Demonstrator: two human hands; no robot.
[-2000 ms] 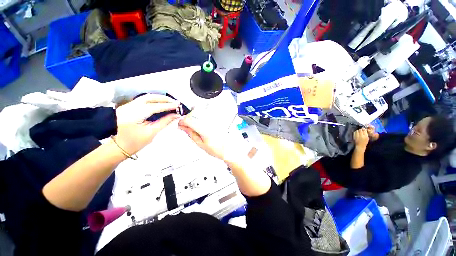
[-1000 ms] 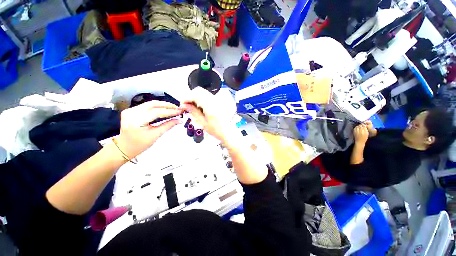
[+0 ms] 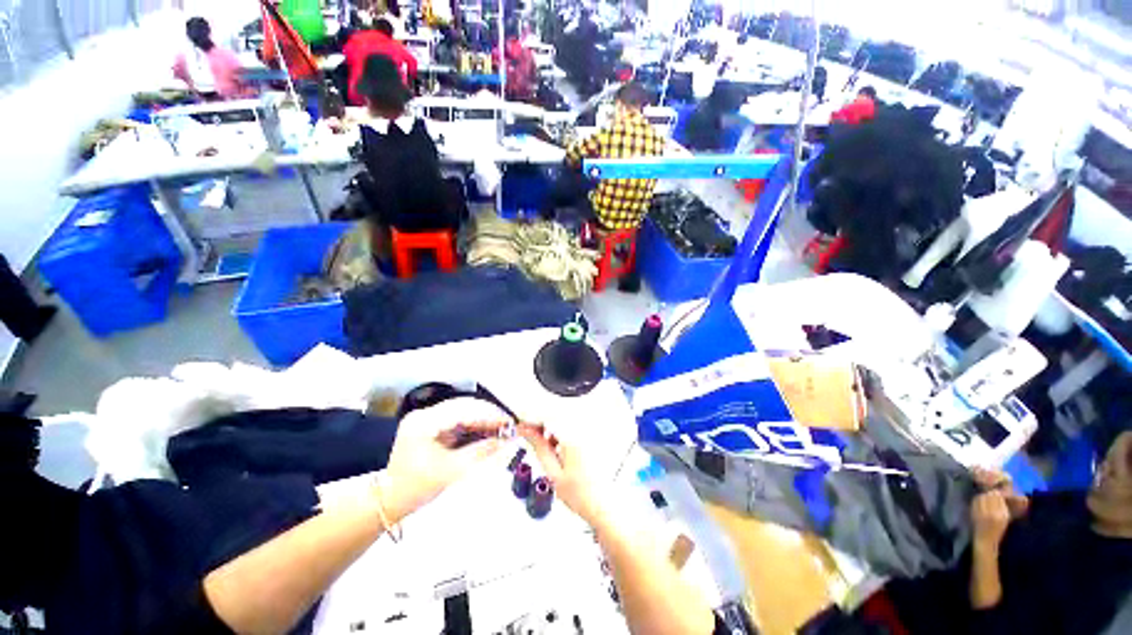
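My left hand point(image 3: 437, 459) and my right hand point(image 3: 561, 464) are close together above the white sewing machine point(image 3: 410, 564). Their fingertips meet at a tiny light spot; a thread there is too fine to make out. Small dark purple-red spools point(image 3: 539, 497) stand on the machine top, just below my right hand's fingers. A green-topped dark thread cone point(image 3: 571, 352) stands upright on a round black disc behind my hands. A dark maroon cone point(image 3: 647, 344) stands upright to its right.
A blue-white printed bag point(image 3: 732, 403) stands right of the cones. Navy cloth point(image 3: 279, 444) and white cloth lie at the left. Dark cloth point(image 3: 453, 310) lies behind the table, near a blue crate point(image 3: 292, 288). A person's hands point(image 3: 997, 496) are at the right edge; other workers sit further back.
The view has tilted up, showing more of the room; the magenta cone has left the frame. My hands stay together. The small spools, not visible two seconds ago, show since one second ago.
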